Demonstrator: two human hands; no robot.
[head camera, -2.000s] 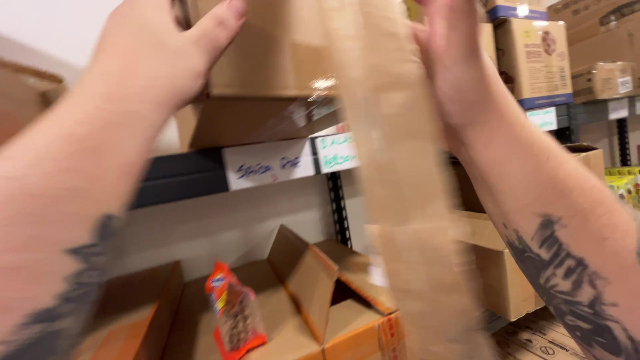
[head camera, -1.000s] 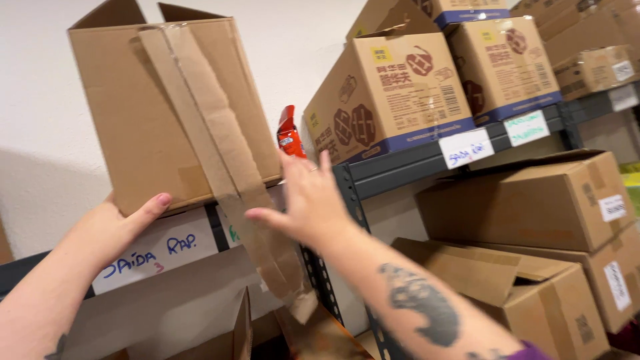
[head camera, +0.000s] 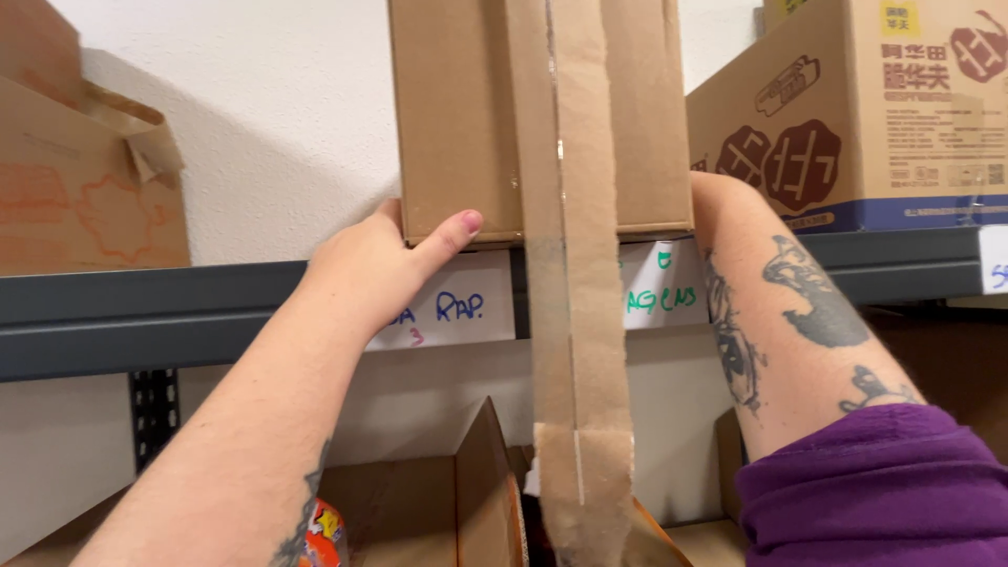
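Note:
A plain brown cardboard box (head camera: 465, 118) sits at the front of the upper metal shelf, its top out of view. Gripping its lower left corner is my left hand (head camera: 378, 252), thumb on the front face and the other fingers behind the side. My right arm reaches past the box's right side; the right hand itself is hidden behind the box. A long strip of brown packing tape (head camera: 587, 354) hangs down the box's front and below the shelf edge. Paper labels with handwriting (head camera: 488, 287) are on the shelf beam behind the tape.
The dark metal shelf beam (head camera: 197, 315) runs across the view. Another cardboard box (head camera: 94, 181) stands at left, and a printed carton (head camera: 929, 142) at right. Below are an open cardboard box (head camera: 409, 504) and an orange-red packet (head camera: 323, 535) partly behind my left forearm.
My right hand has gone from the front of the box, near the tape, to behind its right side. The red packet seen beside the box one second ago no longer shows there. The view has shifted.

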